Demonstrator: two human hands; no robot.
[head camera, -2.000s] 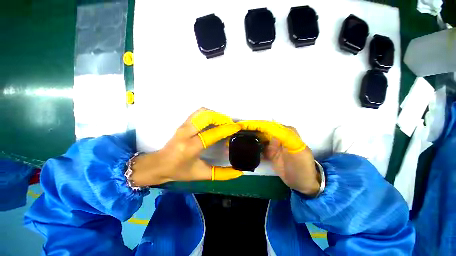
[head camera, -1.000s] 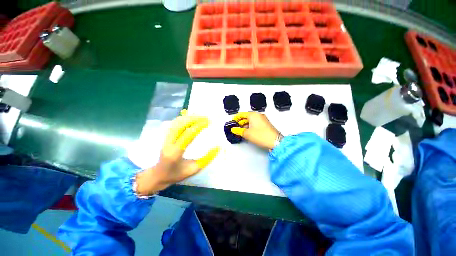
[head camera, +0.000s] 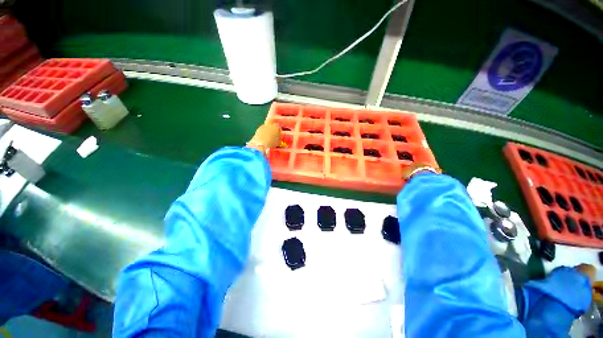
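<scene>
An orange-red foam tray (head camera: 327, 175) with dark watches in many of its pockets lies beyond the white foam mat (head camera: 324, 290). My left hand (head camera: 268, 137) grips the tray's left side, with a yellow finger cot showing over the wall. My right hand (head camera: 421, 170) is at the tray's right side; its fingers are mostly hidden. Black smartwatches lie on the mat: several in a row, such as this watch (head camera: 326, 218), and one watch (head camera: 293, 253) nearer me. My right sleeve hides the mat's right part.
A white paper roll (head camera: 248, 56) stands behind the tray. Dispenser bottles (head camera: 504, 229) and crumpled wipes (head camera: 481, 191) are at right, near another watch-filled tray (head camera: 562, 223). Another person's blue sleeve (head camera: 555, 297) is at lower right. Stacked trays (head camera: 56, 86) and bottles (head camera: 106, 111) are at left.
The watch was between both hands, then placed on the mat below the row and let go. Both hands have moved forward to the tray. The view has tilted up.
</scene>
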